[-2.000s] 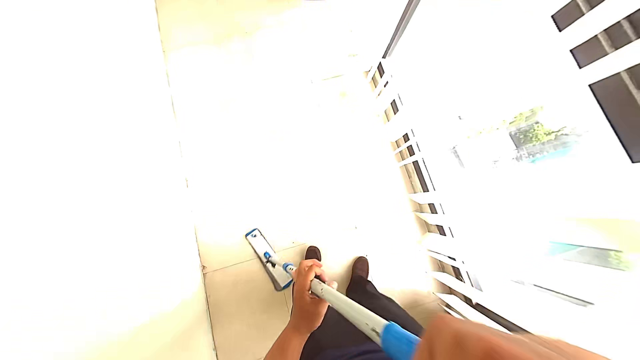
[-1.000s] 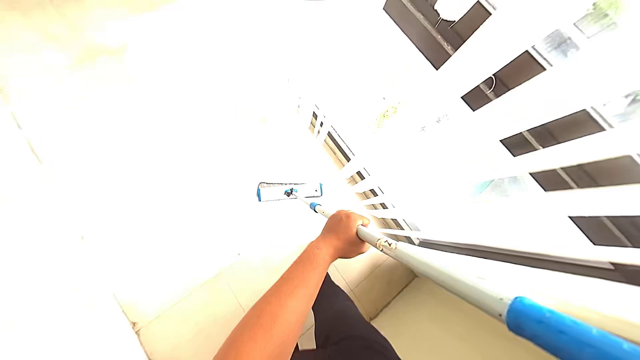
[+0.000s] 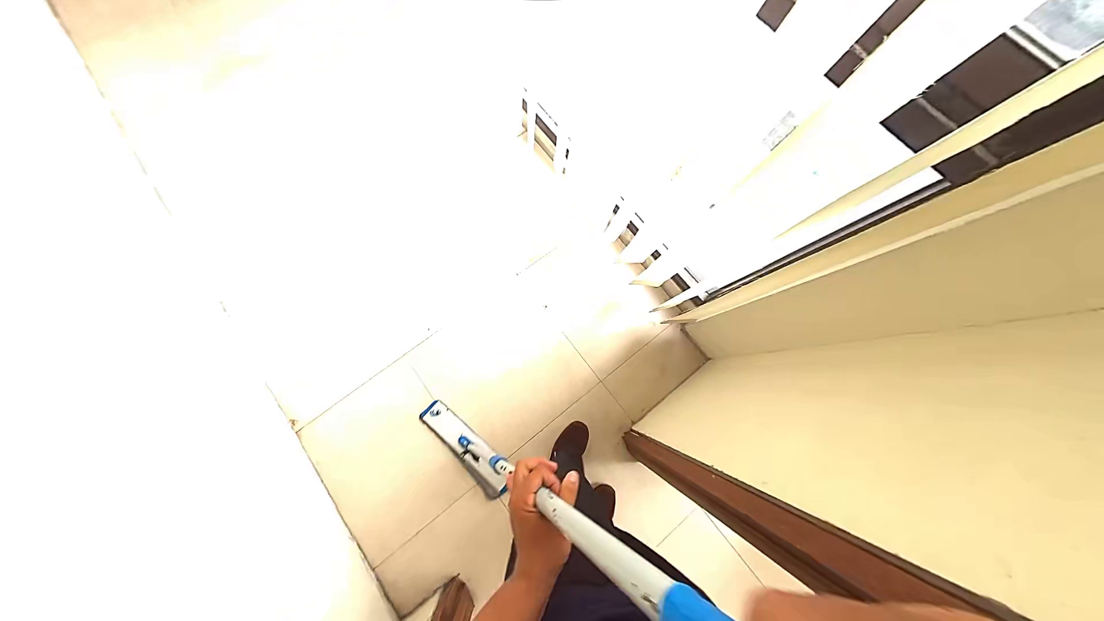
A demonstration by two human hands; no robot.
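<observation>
My left hand [image 3: 541, 509] is closed around the lower part of the pale metal pole [image 3: 599, 543] of a flat mop. The flat mop head [image 3: 466, 447], pale with blue ends and a blue joint, lies on the tiled floor ahead of my feet. At the bottom edge my right hand [image 3: 854, 606] shows only as a blurred part beside the pole's blue grip [image 3: 690, 604]; its fingers are out of view, so its hold cannot be told. My dark shoe [image 3: 570, 438] stands to the right of the mop head.
A brown wooden door frame [image 3: 759, 517] runs along the lower right, beside a cream wall [image 3: 906, 379]. White railing bars [image 3: 664, 267] stand at the floor's right edge. Another brown wooden post [image 3: 453, 599] is at the bottom, near the overexposed left wall [image 3: 172, 414].
The view has turned and shifted toward the doorway. The mop head, beside the railing one second ago, now lies near my feet, and the pole points more steeply down the view. My left hand keeps its hold.
</observation>
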